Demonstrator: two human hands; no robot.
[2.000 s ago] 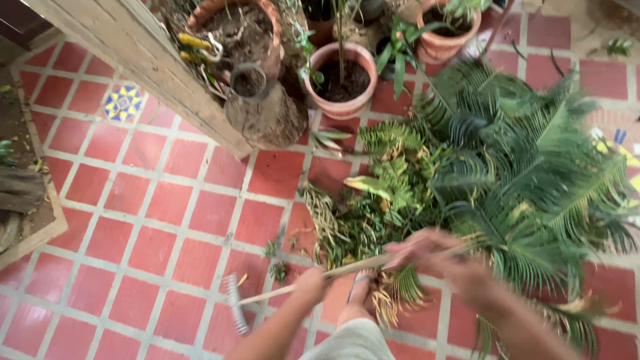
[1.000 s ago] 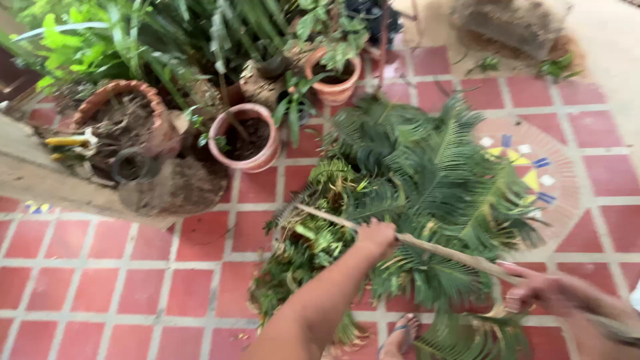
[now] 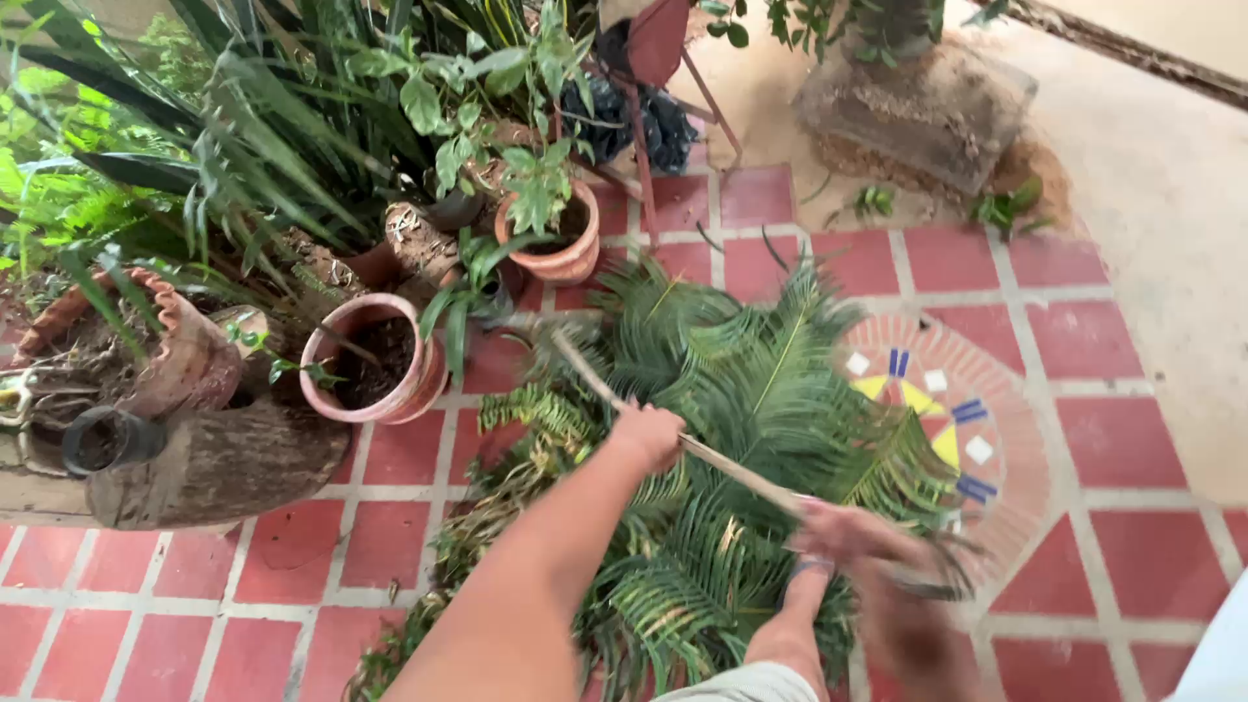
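Observation:
A long wooden handle (image 3: 741,474) runs diagonally over a heap of green cycad fronds (image 3: 780,361). My left hand (image 3: 647,437) is closed around it near its upper left part. Farther down to the right, my right hand (image 3: 858,536) grips the handle too, somewhat blurred. The far end of the handle reaches the left side of the fronds, where leaves hide whatever is on it. Drier, yellowish cuttings (image 3: 468,536) lie along the heap's left edge. My foot, in a sandal, is beside the fronds below my right hand.
Terracotta pots (image 3: 375,361) with plants stand left and behind the heap, beside a cut log (image 3: 234,458). A red metal frame (image 3: 643,146) and a concrete block (image 3: 916,107) stand farther back. Red floor tiles (image 3: 1121,439) surround a round mosaic (image 3: 1014,468).
Two seconds ago a rake head showed on the tiles at the handle's left end; now that end is among the fronds. Both hands remain on the handle. The view has swung toward the right.

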